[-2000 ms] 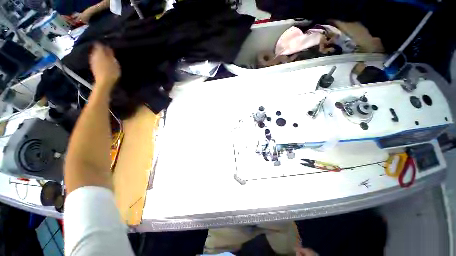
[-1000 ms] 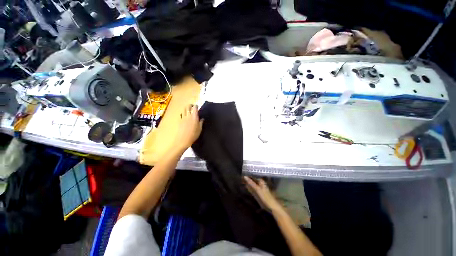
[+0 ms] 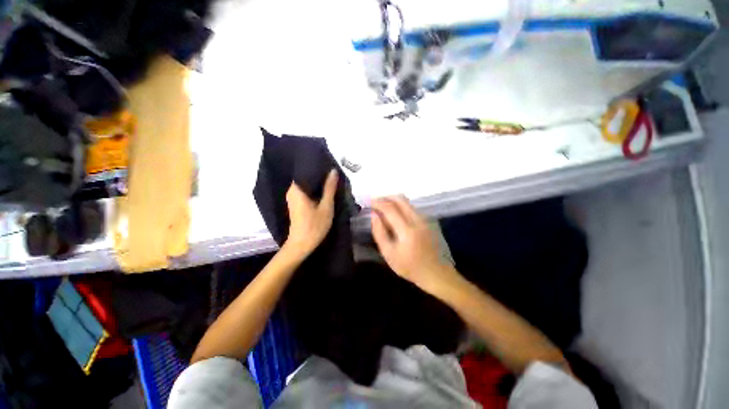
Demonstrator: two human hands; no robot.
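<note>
A black garment panel (image 3: pixel 304 164) lies over the front edge of the white table and hangs down toward my lap. My left hand (image 3: pixel 310 214) holds it near the edge, thumb and fingers on the cloth. My right hand (image 3: pixel 409 244) is at the panel's right edge with thumb and fingertips close together; it is slightly blurred and I cannot tell whether it pinches the cloth. The presser foot and needle area (image 3: pixel 404 92) of the sewing machine (image 3: pixel 551 76) is above and right of the panel, apart from it.
Yellow-green thread snips (image 3: pixel 491 126) lie on the machine bed, with yellow and red scissors (image 3: pixel 627 129) at the right end. A tan cardboard sheet (image 3: pixel 156 164) lies left. Dark cloth (image 3: pixel 120 32) is piled at the back left. A blue basket (image 3: pixel 164 363) stands below the table.
The view has moved closer to the table front. The panel's upper end is now bunched under my left hand. My right hand has moved up from below the table edge to the panel's right side.
</note>
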